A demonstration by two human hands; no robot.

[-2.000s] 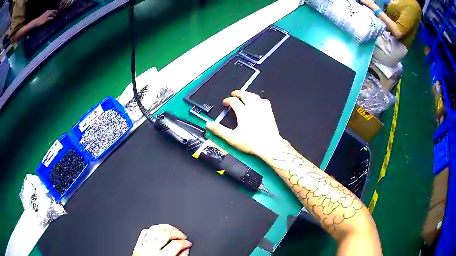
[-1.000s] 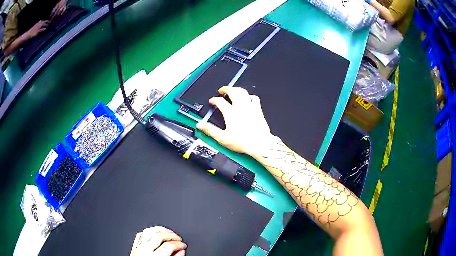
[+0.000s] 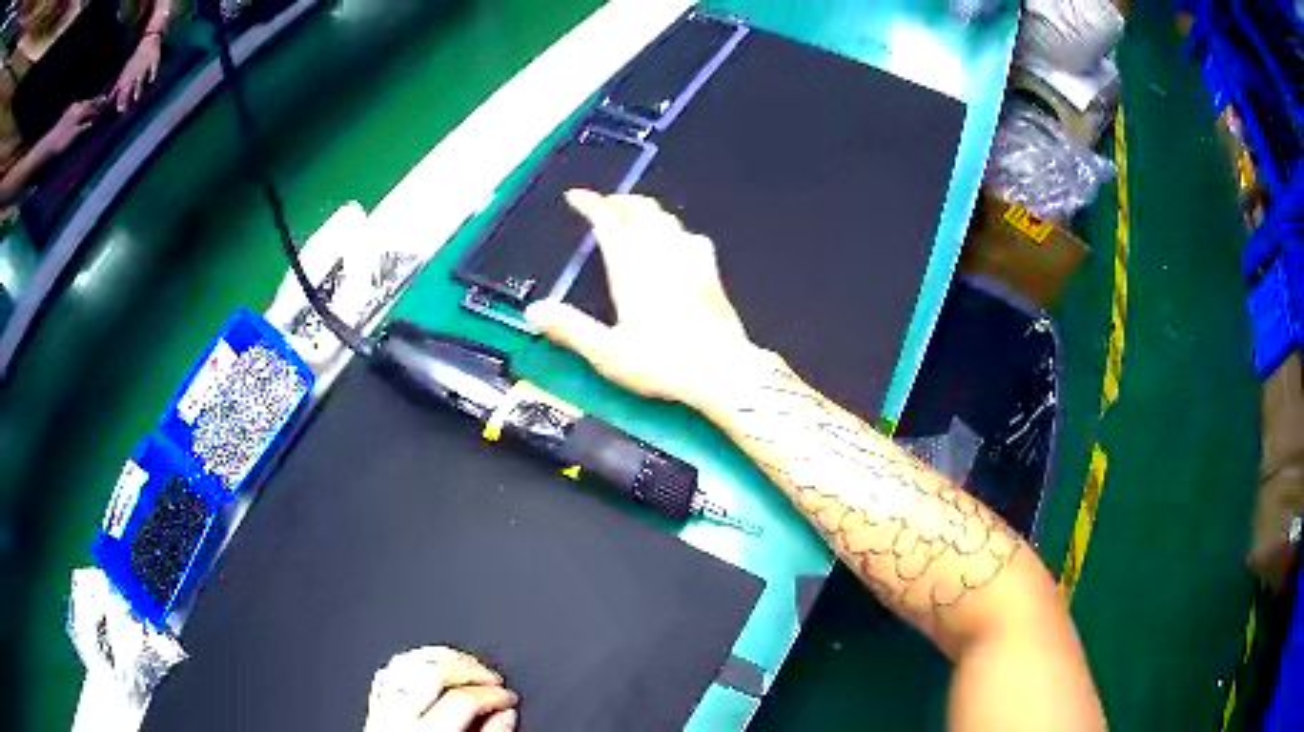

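Silver U-shaped brackets lie on the far black mat, along its left edge, with another bracket further up. My right hand is over the nearer brackets, thumb and index finger spread apart, thumb close to the lower bracket end; I cannot tell if it touches. My left hand rests at the bottom edge of the near black mat, fingers curled and partly cut off; nothing shows in it. The black electric screwdriver lies between the mats, bit pointing right.
Two blue bins hold silver screws and black screws. Clear parts bags lie beside them. A black cord rises from the screwdriver. Another person's hands show at top left. A cardboard box stands right of the bench.
The view has shifted, so the bench things sit further left and the brackets higher. My right hand's thumb and index finger have spread wider. My left hand stays curled.
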